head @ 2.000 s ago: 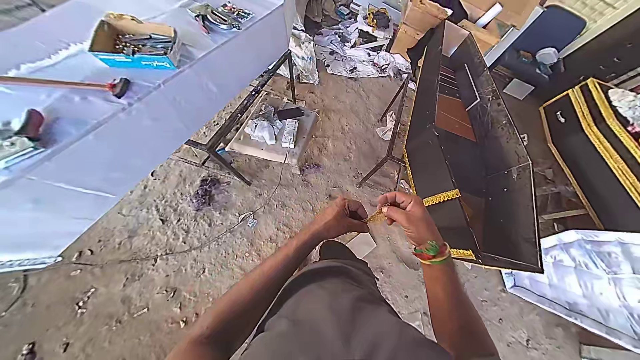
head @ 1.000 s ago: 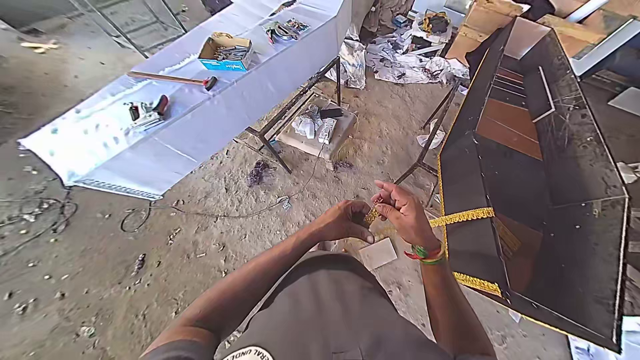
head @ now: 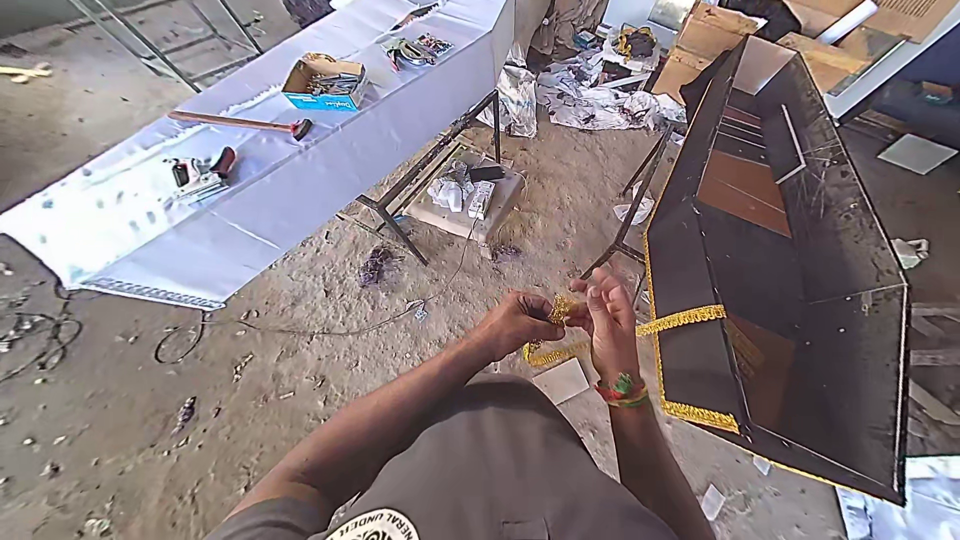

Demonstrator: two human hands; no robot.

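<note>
In the head view my left hand [head: 519,324] grips a bunched length of gold braid trim [head: 561,307] in front of my body. My right hand [head: 611,319], with a red and green band at its wrist, has its thumb and lower fingers at the braid's other side, upper fingers raised. A gold strip hangs below and behind the hands. To the right stands a dark open coffin-shaped box [head: 675,262] with gold braid along its edge. One gold band [head: 686,319] crosses its side close to my right hand, and another [head: 701,416] lies lower down.
A white cloth-covered coffin-shaped piece [head: 300,202] at left carries a hammer [head: 232,122], a staple gun [head: 202,176] and a carton of tools [head: 326,84]. Metal trestle legs [head: 401,225], a slab with a power strip [head: 482,199], a loose cable [head: 337,330] and white sheeting [head: 600,101] are beyond.
My hands have stayed together on the braid, and the right fingers have lifted and spread. More of the gold strip now shows under the hands. The view has shifted.
</note>
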